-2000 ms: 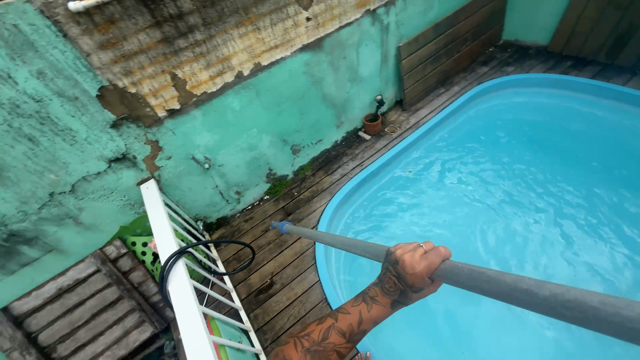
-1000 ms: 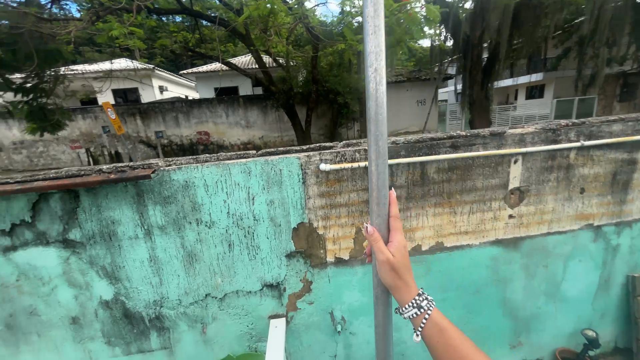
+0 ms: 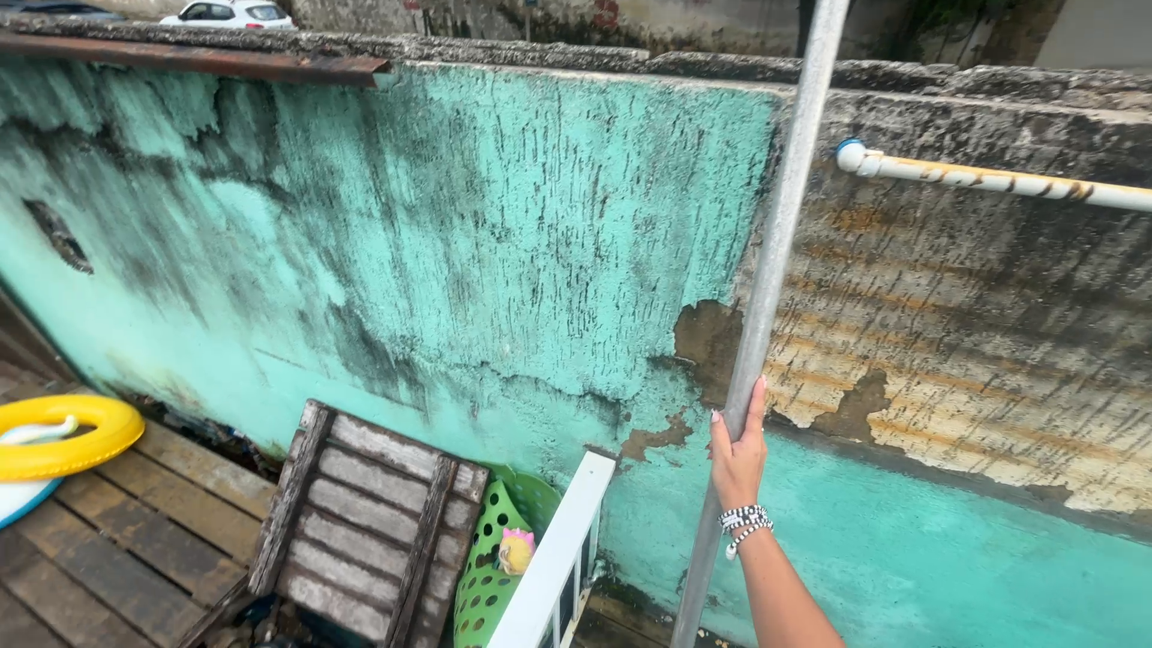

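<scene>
My right hand (image 3: pixel 740 454), with black and white beaded bracelets at its wrist, is wrapped around a long grey metal pole (image 3: pixel 772 288). The pole stands nearly upright, leaning a little to the right at its top. Both its ends run out of the picture. Behind the hand is a turquoise wall (image 3: pixel 558 234) with peeling paint. My left hand is out of view.
A white ladder-like frame (image 3: pixel 558 549) stands left of the pole's lower part, beside a green perforated basket (image 3: pixel 490 585) and a weathered slatted wooden piece (image 3: pixel 360 531). A yellow inflatable ring (image 3: pixel 108 432) lies on the wooden deck (image 3: pixel 135 513). A white pipe (image 3: pixel 990 178) runs along the wall.
The pole, first held slanting over the pool by a tattooed hand, is now near upright in my right hand. The view has swung from the pool to the wall, then down and left.
</scene>
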